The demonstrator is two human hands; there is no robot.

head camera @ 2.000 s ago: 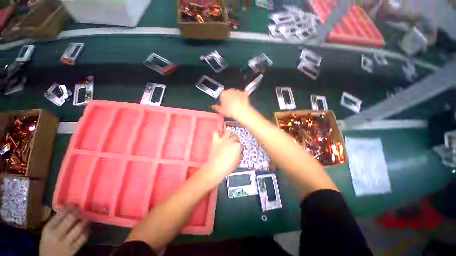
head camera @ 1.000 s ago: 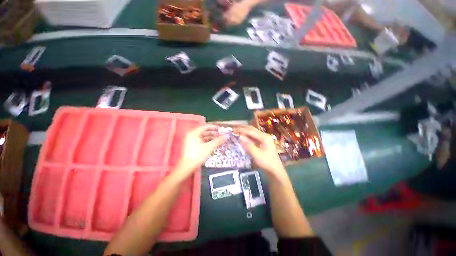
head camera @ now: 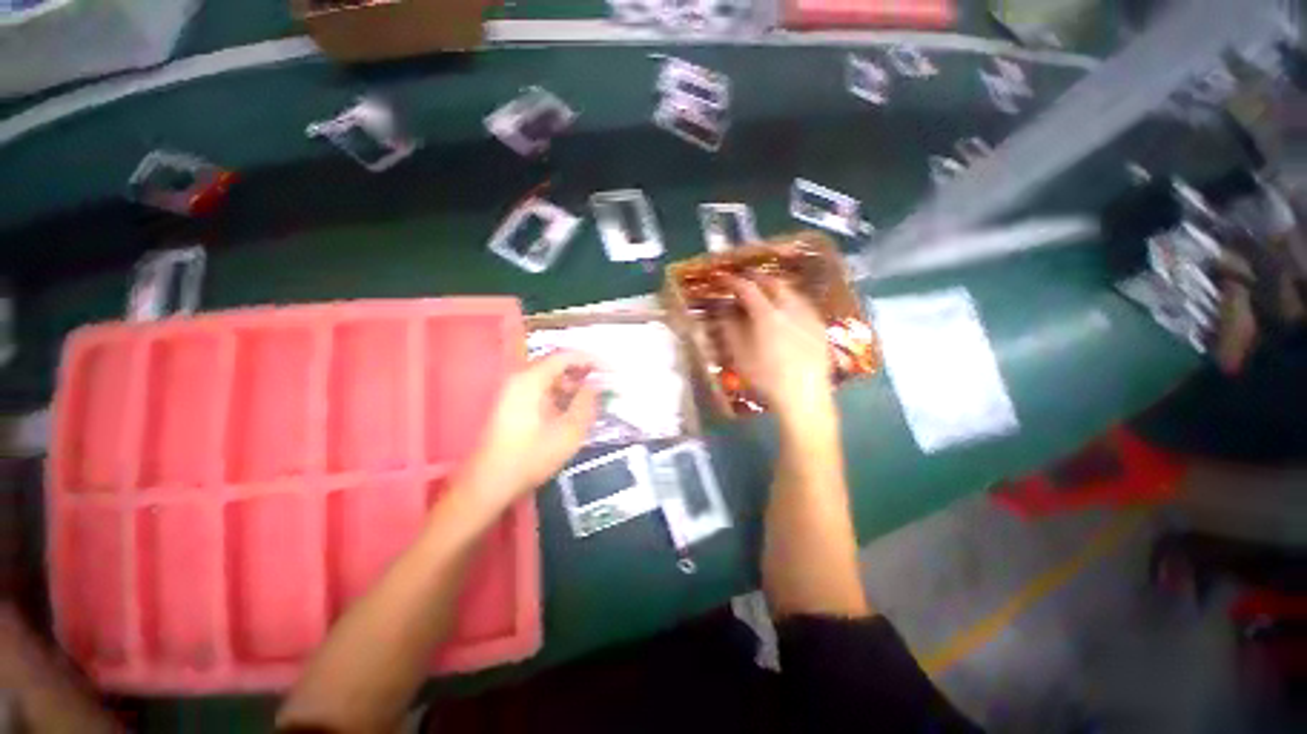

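Note:
My right hand (head camera: 781, 344) reaches into the brown cardboard box of shiny copper-orange flex parts (head camera: 841, 316); its fingertips are among the parts and blurred, so I cannot tell if it grips one. My left hand (head camera: 538, 430) is over the left side of the small box of white rings (head camera: 638, 376), fingers curled near a small dark reddish spot; what it holds is unclear. Two windowed frames lie side by side on the green bench just in front of the ring box, one (head camera: 608, 491) at left and one (head camera: 691, 492) at right. A tiny ring (head camera: 687, 565) lies below them.
A large pink compartment tray (head camera: 294, 480) lies at left, partly under my left forearm. A pale sheet (head camera: 946, 369) lies right of the flex box. Several windowed frames lie on the dark green conveyor (head camera: 430, 215) beyond. Another person's arm (head camera: 43, 681) shows at the lower left.
My right hand has moved from above the ring box into the flex box. My left hand stays near the ring box, now apart from my right. The view has shifted right and down.

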